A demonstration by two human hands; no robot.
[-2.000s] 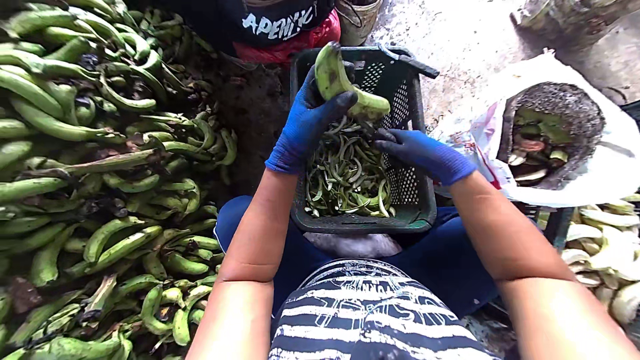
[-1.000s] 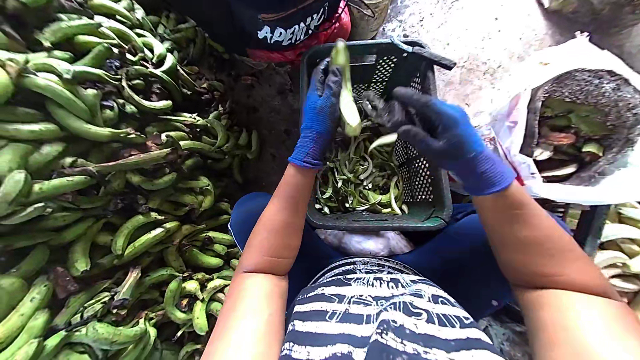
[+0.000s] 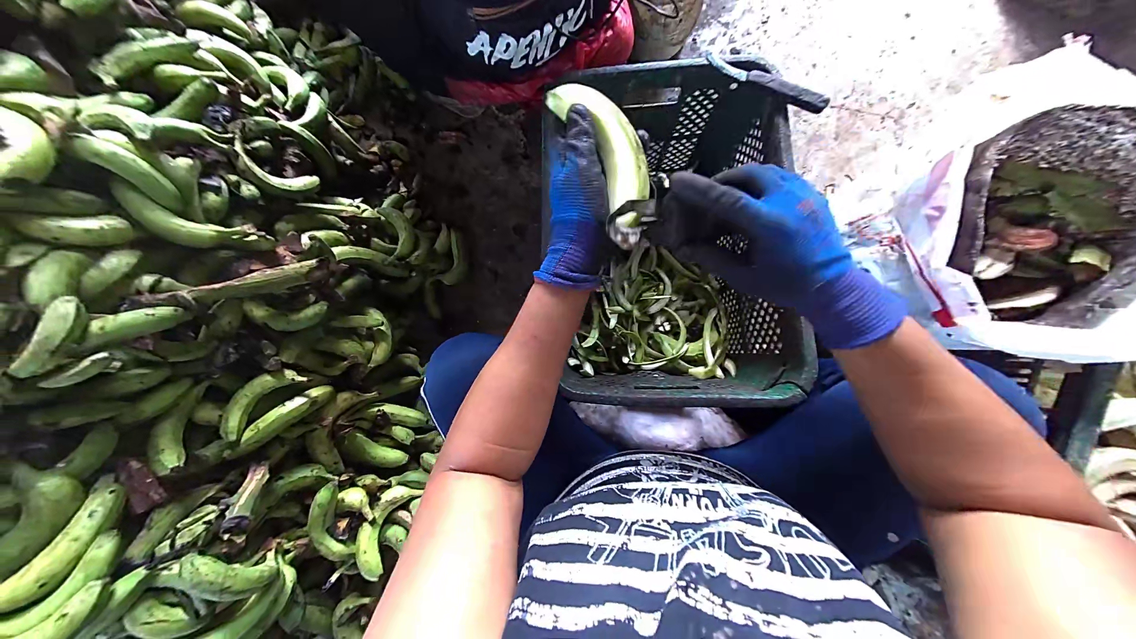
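My left hand, in a blue and dark work glove, grips a partly peeled green plantain above a dark green plastic crate. My right hand, gloved alike, holds a peeler with a dark end against the plantain's lower end; my fingers hide most of the tool. Pale flesh shows along the plantain, and green skin is left at its upper tip. Long strips of green peel lie in the crate below both hands.
Unpeeled green plantains are heaped at the left. A white sack with scraps stands at the right, pale peeled plantains below it. A dark and red bag bearing writing sits beyond the crate.
The plantain shows more pale flesh than two seconds ago. My right hand has moved away from the plantain and back to its lower end.
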